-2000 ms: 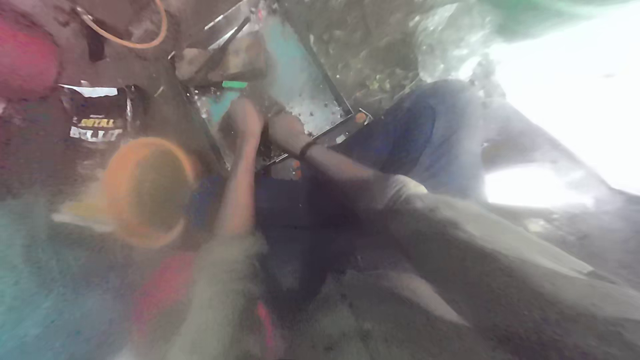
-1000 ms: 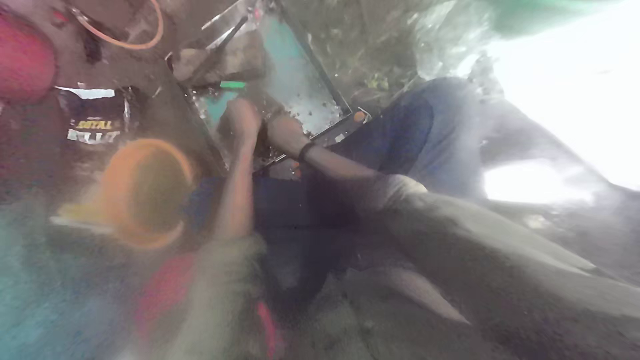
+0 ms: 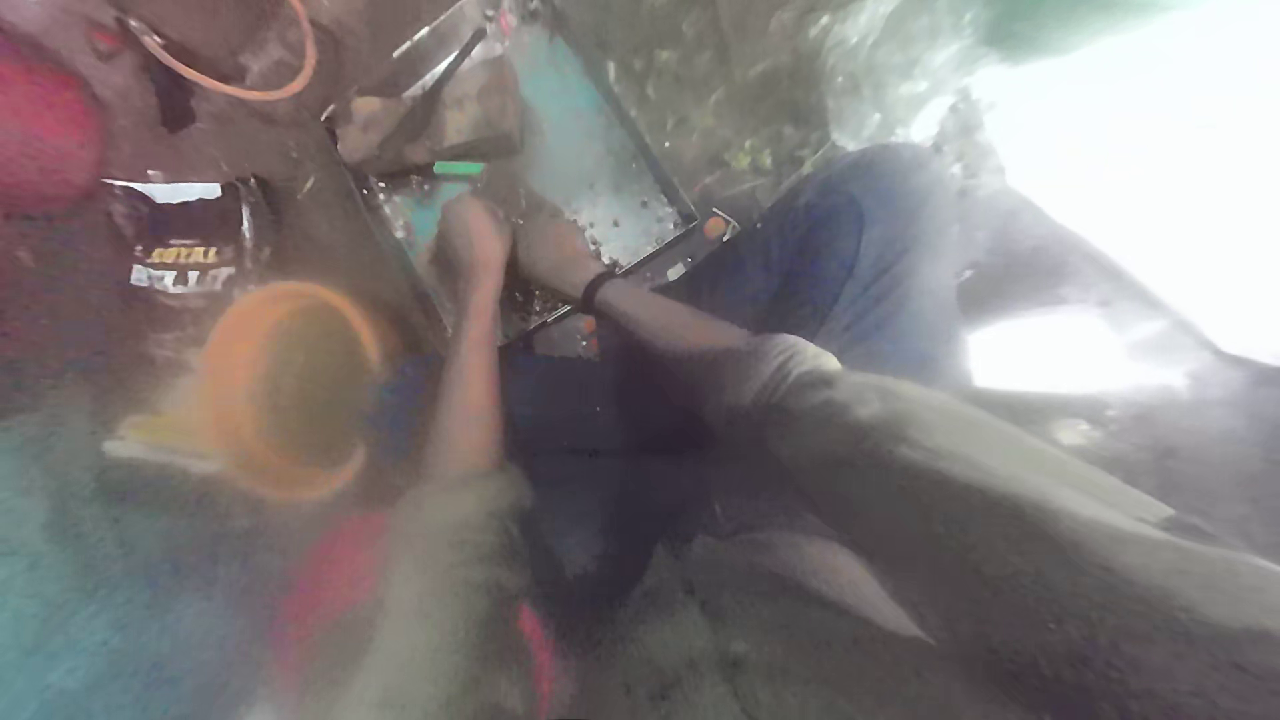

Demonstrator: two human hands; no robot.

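Observation:
The view is hazy and blurred. My left hand (image 3: 470, 240) is curled over a framed tray (image 3: 630, 130) with a pale blue-green surface, near a small green strip (image 3: 459, 168). Close beside it on the right, my right hand (image 3: 555, 248) is also bent inward, with a dark band around the wrist. What either hand holds cannot be made out. Dark crumbs lie scattered on the tray around the right hand. A brown block-like thing (image 3: 480, 105) rests across the tray's far part, with a dark bar beside it.
An orange-rimmed bucket (image 3: 290, 390) stands left of my left forearm. Farther left are a dark bag (image 3: 180, 240) bearing writing and a red rounded thing (image 3: 45, 130). An orange hoop (image 3: 235, 92) lies at the upper left. My knee in blue jeans (image 3: 860, 250) is right of the tray.

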